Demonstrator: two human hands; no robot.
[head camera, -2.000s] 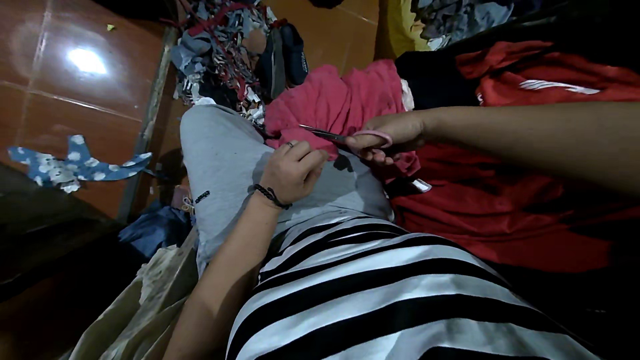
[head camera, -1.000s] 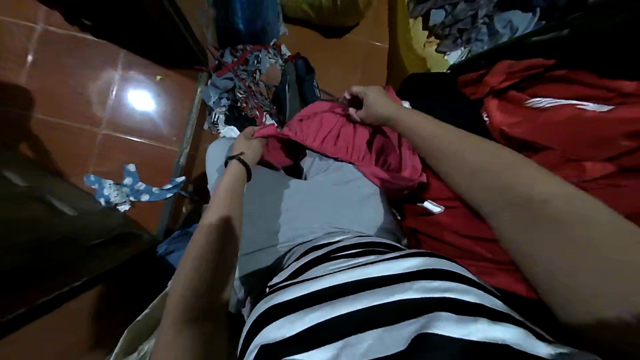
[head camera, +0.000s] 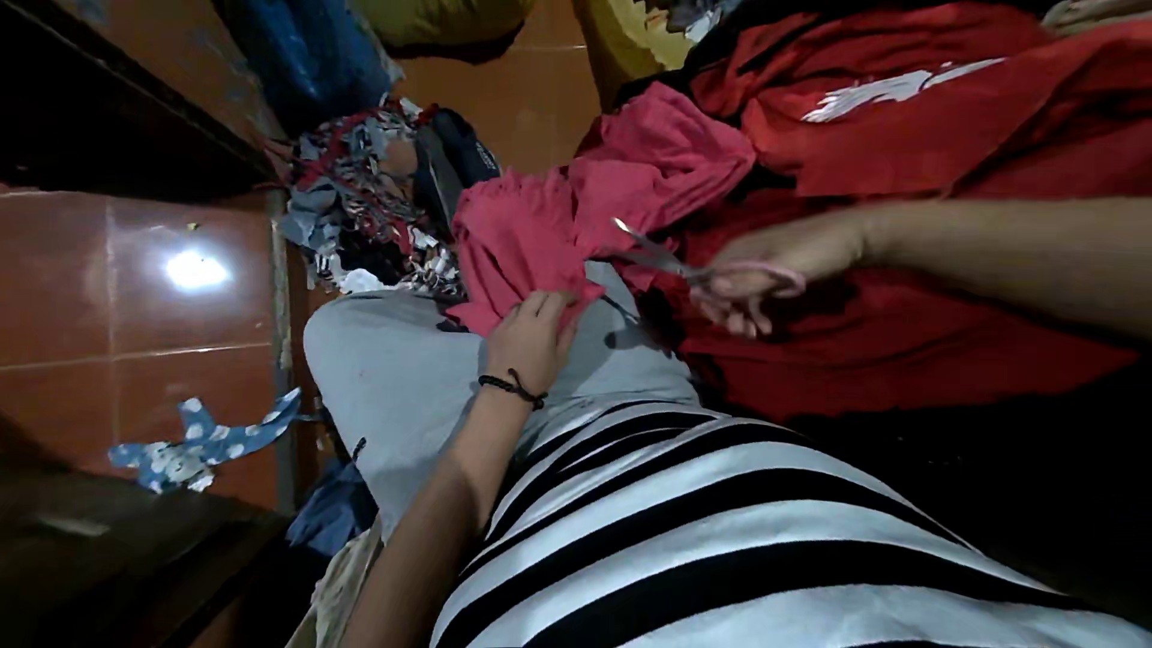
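Pinkish-red fabric (head camera: 531, 234) lies bunched over my lap, on grey trousers (head camera: 387, 360). My left hand (head camera: 531, 342), with a black cord bracelet at the wrist, grips its lower edge. In my right hand (head camera: 756, 270) is a pair of scissors (head camera: 661, 259) with pink handles. Their blades are parted and point left, close to the fabric's right side; whether they touch it I cannot tell.
Red garments (head camera: 900, 306) with a white print are spread at the right. Beyond my knee is a heap of cloth scraps (head camera: 369, 198). A blue polka-dot scrap (head camera: 202, 445) lies on the tiled floor at left. Blue (head camera: 310, 54) and yellow (head camera: 441, 20) sacks stand at the top.
A second ago both hands held the fabric spread out; now my right hand is off it, to the right, with the scissors plainly showing. The fabric has bunched up.
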